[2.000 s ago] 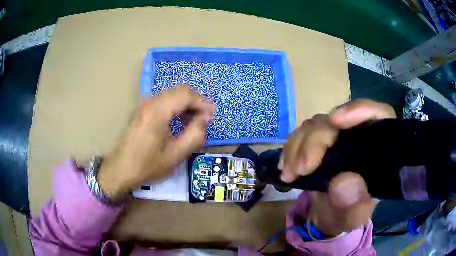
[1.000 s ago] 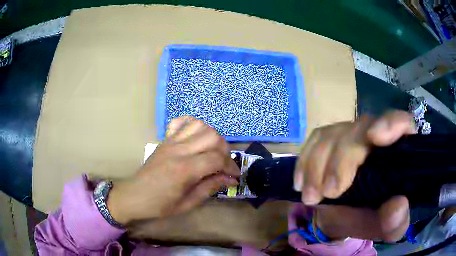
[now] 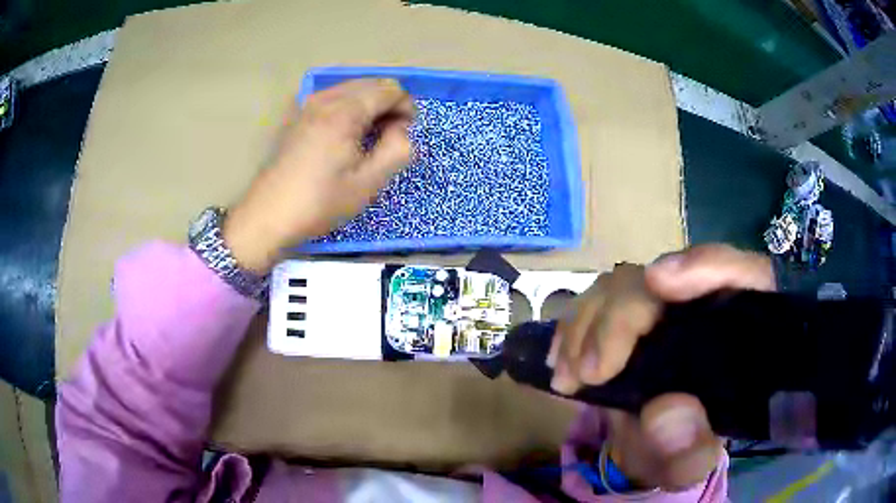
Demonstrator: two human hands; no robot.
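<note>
The blue screw tray (image 3: 567,167) holds a mass of tiny silvery screws (image 3: 481,172). My left hand (image 3: 339,162) is over the tray's left part, fingers curled and blurred; whether a screw is between the fingertips cannot be told. My right hand (image 3: 644,344) holds the black electric screwdriver (image 3: 737,354) sideways, its nose at the right edge of the unit. The unit (image 3: 449,312), a rounded white shell with a green circuit board, yellow block and metal contacts, sits open face up in the white fixture (image 3: 344,309). The bit is not clearly seen.
Brown cardboard (image 3: 187,128) lies under the tray and fixture. Black flaps (image 3: 494,263) stand beside the unit. White units (image 3: 804,221) are clustered on the dark surface at the right. A green surface (image 3: 550,29) runs beyond the cardboard, and a metal post is at the upper right.
My left hand has moved from over the unit up and left to the screw tray, uncovering the unit. My right hand still holds the screwdriver near the unit. The view has shifted slightly.
</note>
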